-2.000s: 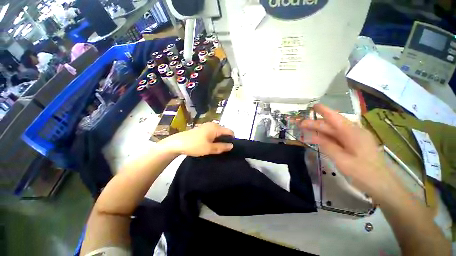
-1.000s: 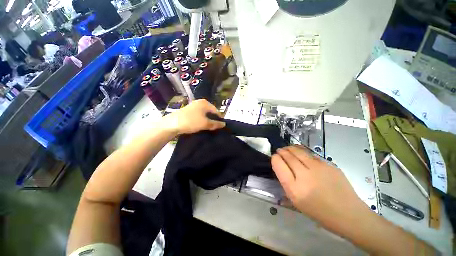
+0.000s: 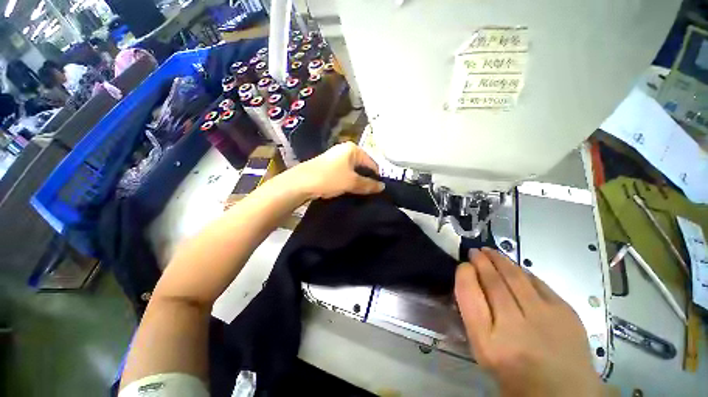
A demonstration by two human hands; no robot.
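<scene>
Black trousers (image 3: 373, 240) lie over the feed plate (image 3: 555, 233) and hang off the table's front edge. My left hand (image 3: 341, 172) grips the waistband (image 3: 410, 194) between thumb and fingers, left of the clamp. My right hand (image 3: 516, 310) rests palm down with its fingertips on the cloth just in front of the clamp. The shiny forked work clamp (image 3: 470, 213) is over the band's right part; whether it presses on the cloth I cannot tell. A bit of pale lining (image 3: 446, 242) shows between the hands.
The white machine head (image 3: 497, 85) looms above. Thread spools (image 3: 272, 97) and a yellow-black box (image 3: 252, 174) stand left, beyond them a blue crate (image 3: 78, 186). At right lie thread snips (image 3: 643, 337), a white pencil (image 3: 656, 281), olive cloth (image 3: 636, 209) and paper (image 3: 660, 143).
Both hands brought the waistband to the clamp; its right part now sits under it. My right hand came down from the air onto the cloth. The view has moved closer to the machine.
</scene>
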